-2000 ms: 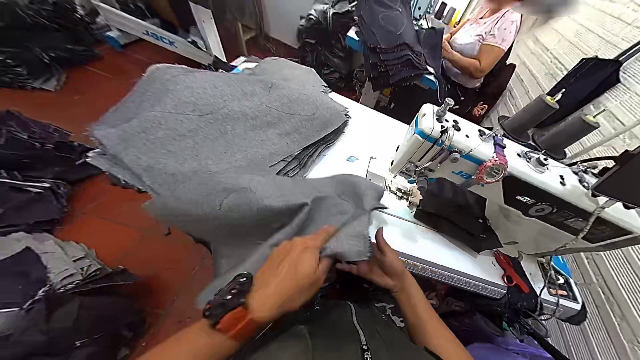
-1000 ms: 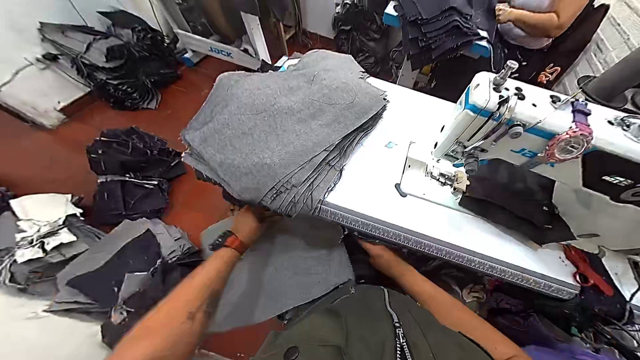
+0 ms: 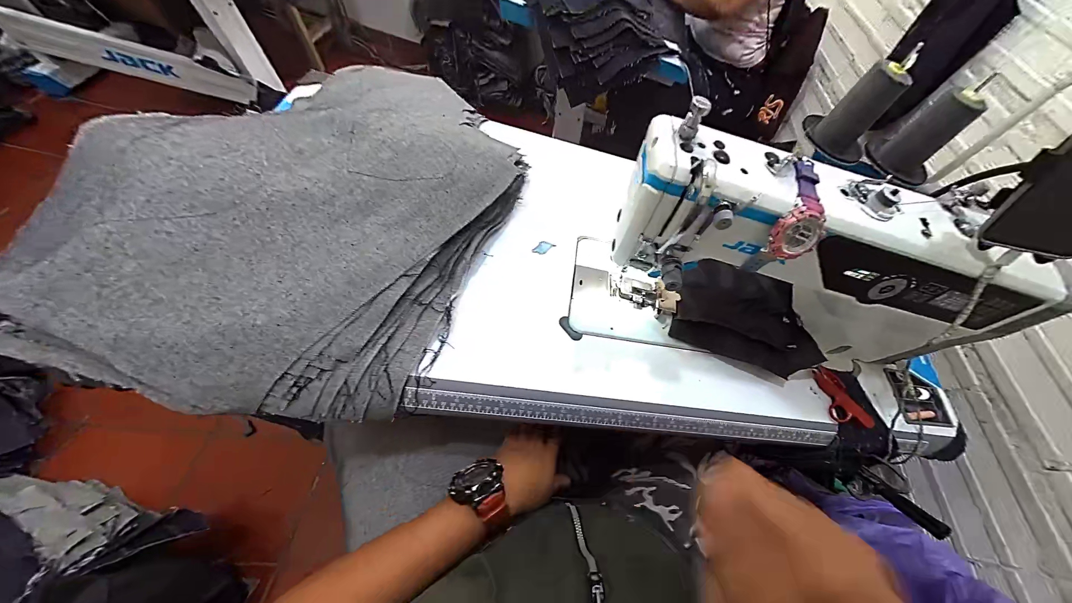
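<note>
Below the front edge of the white sewing table (image 3: pixel 536 352), my left hand (image 3: pixel 529 473), with a watch on its wrist, rests by a grey fabric piece (image 3: pixel 394 477) that hangs over my lap. Its fingertips are hidden under the edge, so its grip is unclear. My right hand (image 3: pixel 737 502) is blurred, right of the jacket zipper, near a dark patterned cloth (image 3: pixel 653 490). A stack of grey fabric pieces (image 3: pixel 268 226) covers the table's left end. On the right stands a Jack sewing machine (image 3: pixel 720 209), with a black fabric piece (image 3: pixel 745 318) beside its presser foot (image 3: pixel 641 293).
Red-handled snips (image 3: pixel 842 398) lie at the table's right front. A pink and purple watch (image 3: pixel 796 230) hangs on the machine, with thread cones (image 3: pixel 858 109) behind. Fabric bundles (image 3: pixel 75 536) lie on the floor at left. Another person's arm (image 3: pixel 712 8) shows beyond a dark fabric stack (image 3: pixel 595 42).
The grey piece, above the table edge in front of both hands two seconds ago, now hangs below it. My left hand has moved right from under the stack since one second ago.
</note>
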